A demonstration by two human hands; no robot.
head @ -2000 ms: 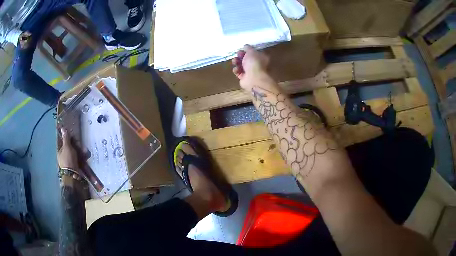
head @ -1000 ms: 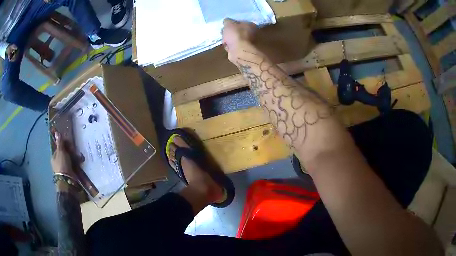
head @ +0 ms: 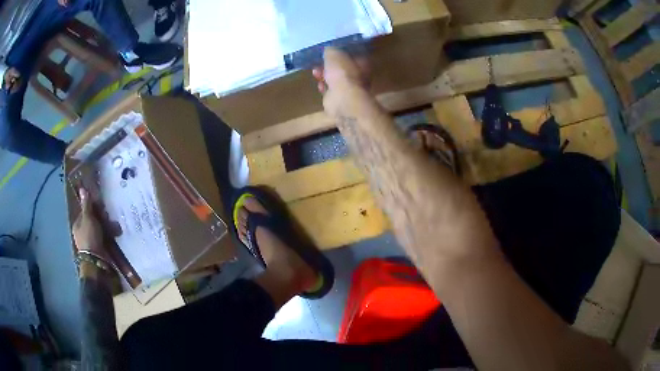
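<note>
My left hand (head: 90, 230) holds the clear acrylic jig (head: 189, 243) by its left edge, over an open carton (head: 189, 148) with white foam-covered contents. The jig has orange-brown strips along two sides. My right hand (head: 343, 75) is at the front edge of the white foam-wrapped stack (head: 239, 43) on a brown carton. Its fingers are on the near edge of a dark grey metal panel (head: 322, 52) that shows at the stack's front. Part of the panel is hidden by the hand and the white sheet.
A black cordless drill (head: 515, 130) lies on the wooden pallet (head: 340, 217) at right. A red-orange plastic stool (head: 387, 301) is below my legs. My sandalled feet are on or beside the pallet. Another person's legs and a brown stool (head: 69, 61) are at upper left.
My right hand has closed on the panel's edge, and the dark panel now shows at the stack's front. The view has shifted slightly. My left hand still holds the jig.
</note>
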